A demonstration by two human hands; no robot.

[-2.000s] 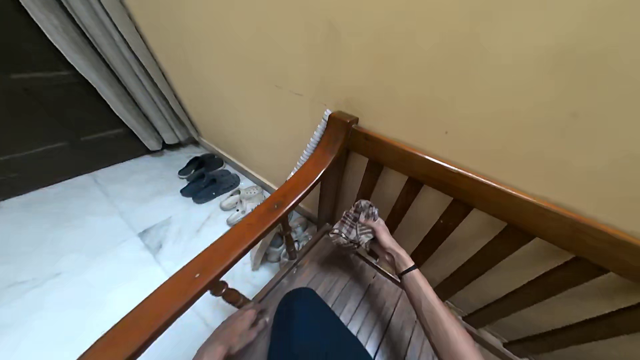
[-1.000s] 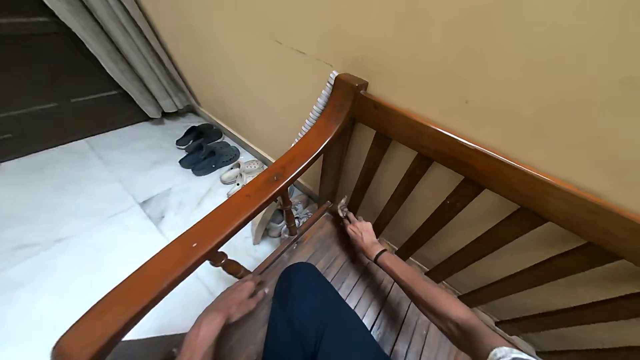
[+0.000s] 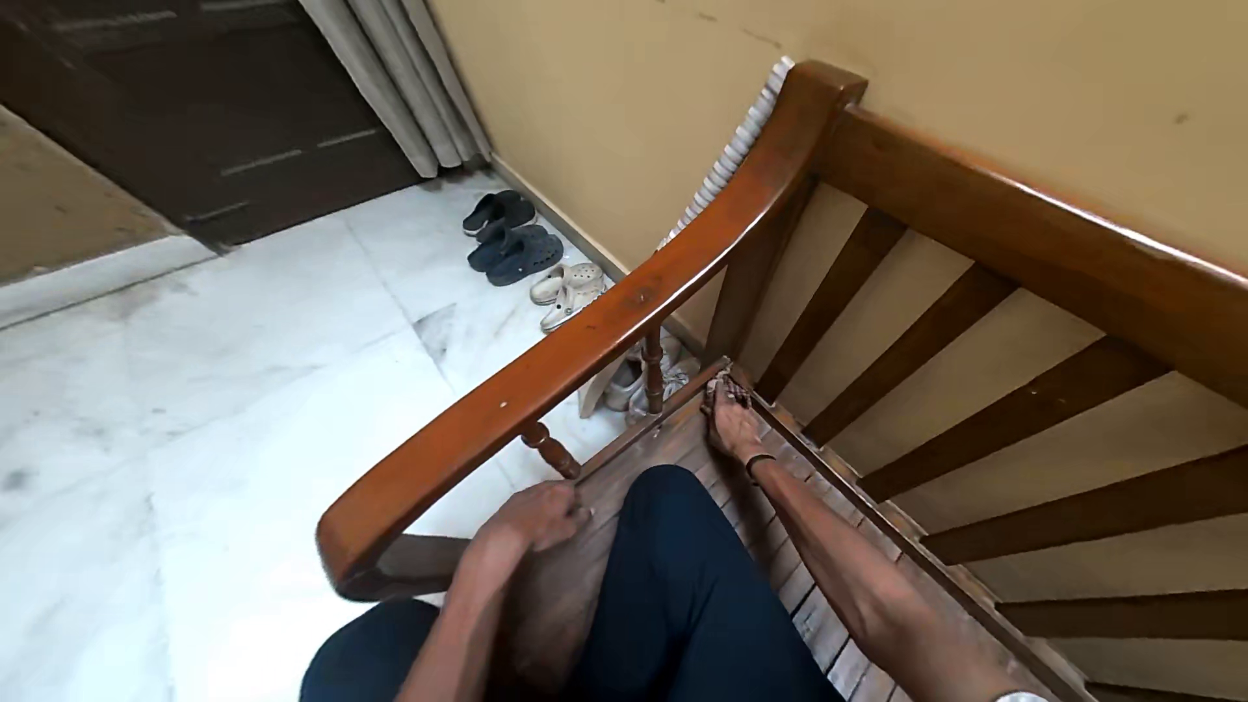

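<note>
My right hand presses a crumpled checked cloth into the back corner of the slatted wooden seat, where the armrest side meets the backrest. Most of the cloth is hidden by the fingers. A dark band circles the right wrist. My left hand rests on the seat's side edge, below the curved wooden armrest, with its fingers curled and no object visible in it. Between the two hands is my knee in dark trousers.
The slatted backrest runs along the yellow wall at the right. Beyond the armrest, dark clogs and light clogs lie on the marble floor, with more shoes behind a turned spindle. A grey curtain hangs by a dark door.
The cloth, loosely bunched above the seat corner two seconds ago, is now lower and largely covered by my right hand in the corner. My left hand stays near the seat's side edge.
</note>
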